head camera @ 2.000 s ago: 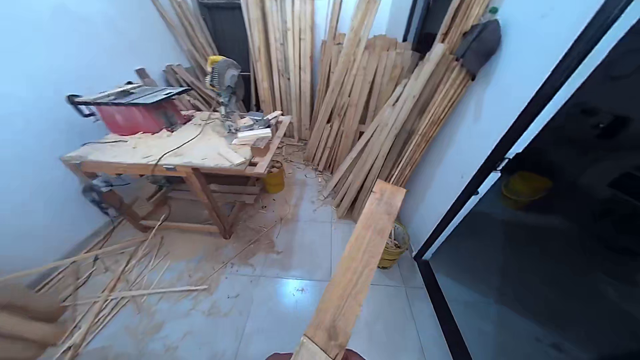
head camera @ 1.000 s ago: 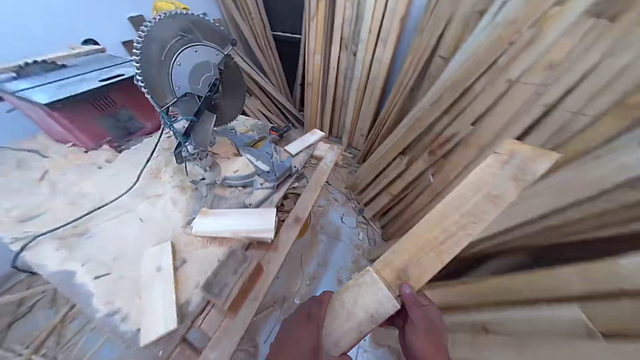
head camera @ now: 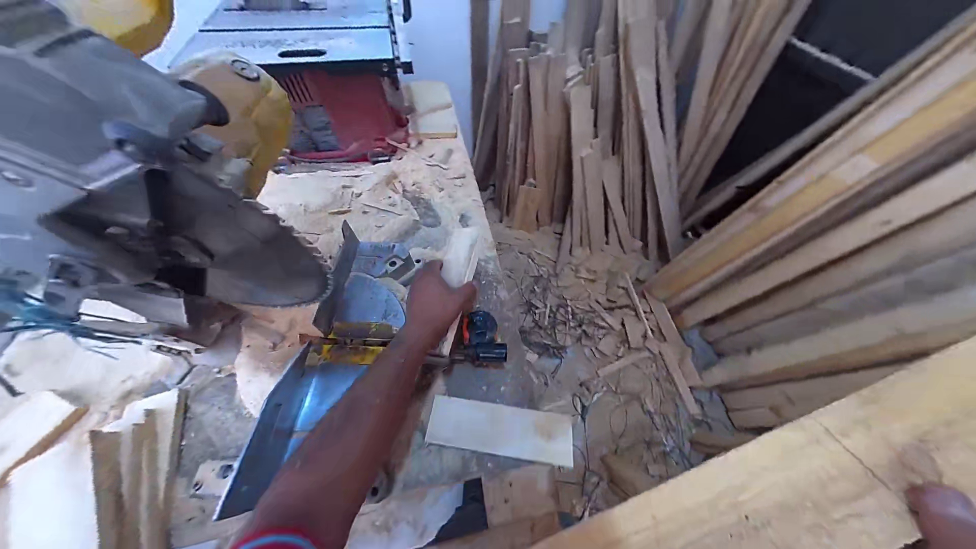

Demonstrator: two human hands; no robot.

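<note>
A miter saw with its toothed blade raised fills the left side. My left hand reaches across the saw's metal base and grips a short pale wood piece beside it, near the bench edge. At the lower right, my right hand is mostly out of frame, its thumb on a wide wooden board that slants up to the right. A black clamp knob is just below my left hand. A flat pale offcut lies nearer to me.
Behind the saw stands a red table saw on the sawdust-covered bench. Wood strips lean at the back, and long boards lean on the right. Scraps litter the floor. Cut blocks sit at lower left.
Both hands were at the board a second ago; my left hand has since moved onto the short piece by the saw. The view has come much nearer to the saw.
</note>
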